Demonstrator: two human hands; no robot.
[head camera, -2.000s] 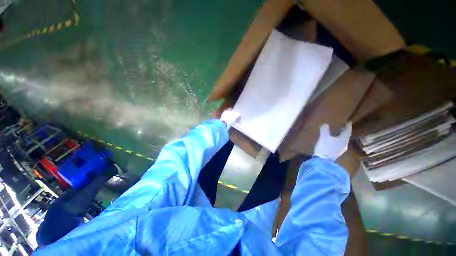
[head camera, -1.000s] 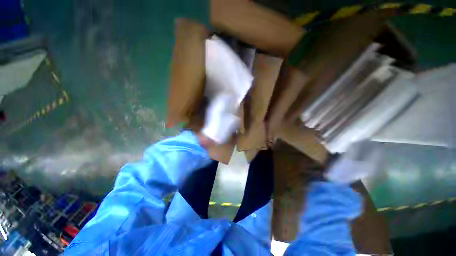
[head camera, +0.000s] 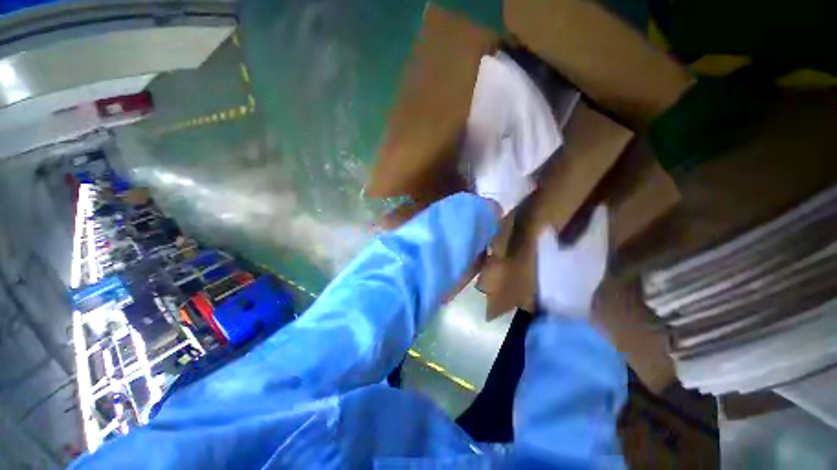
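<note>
My gloved left hand (head camera: 503, 184) is at the near end of white divider sheets (head camera: 514, 110) and grips them; the sheets stand bent in an open carton (head camera: 427, 101). My gloved right hand (head camera: 574, 266) is just right of it, over the carton's near side, with thumb and fingers apart and nothing seen in it. Brown cardboard pads (head camera: 587, 161) stand slanted beside the white sheets, between and beyond my hands. A second carton at the right holds a row of upright mixed white and brown sheets (head camera: 753, 294).
Yellow-black tape (head camera: 720, 64) marks the green floor beyond the cartons. At the left lie the assembly line, a blue crate (head camera: 250, 310) and a red box-like item (head camera: 125, 105). Carton flaps (head camera: 597, 46) stick out at the top.
The view has swung. My right hand has moved from the sheet stack in the right carton to beside the left carton's pads. My left hand is still at the white sheets.
</note>
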